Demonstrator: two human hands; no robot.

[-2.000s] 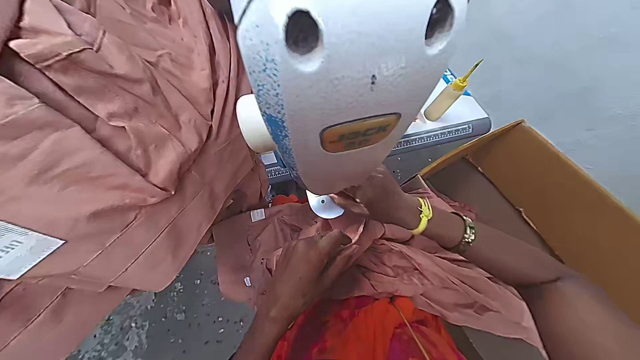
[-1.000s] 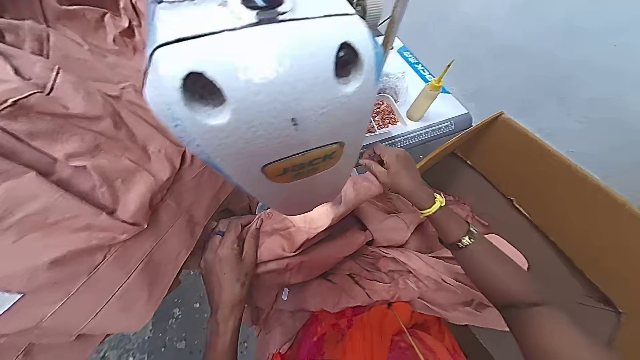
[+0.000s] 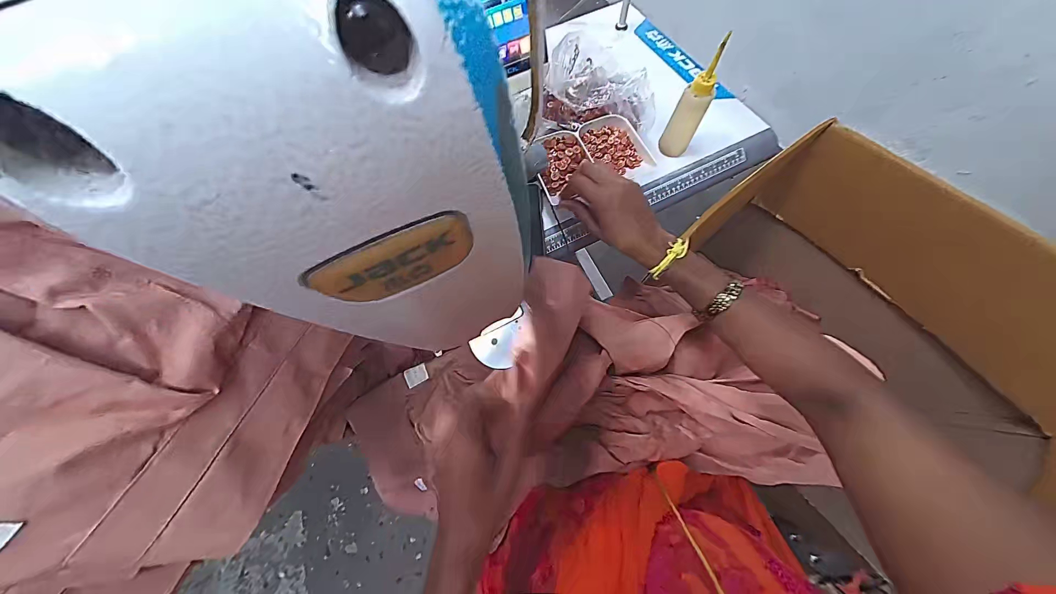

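Observation:
The white head of a Jack sewing machine (image 3: 247, 165) fills the upper left, above a dusty-pink fabric garment (image 3: 685, 412). My left hand (image 3: 470, 429), blurred, grips a part of the garment just below the machine's lit lower end. My right hand (image 3: 606, 202) is at the front edge of a white divided tray (image 3: 652, 157) of small reddish buttons (image 3: 610, 147), fingers bent down; its fingertips are partly hidden, and whether they hold a button cannot be told.
A yellow-tipped squeeze bottle (image 3: 687, 120) and a clear plastic bag (image 3: 590, 74) stand on the white machine table (image 3: 742, 124), which has a ruler edge. An open cardboard box (image 3: 924, 239) is at the right. More pink fabric (image 3: 124, 396) hangs at the left.
My right hand has left the garment beside the machine head and moved up to the button tray. My left hand has shifted right, beneath the machine's lower end. The view has shifted considerably.

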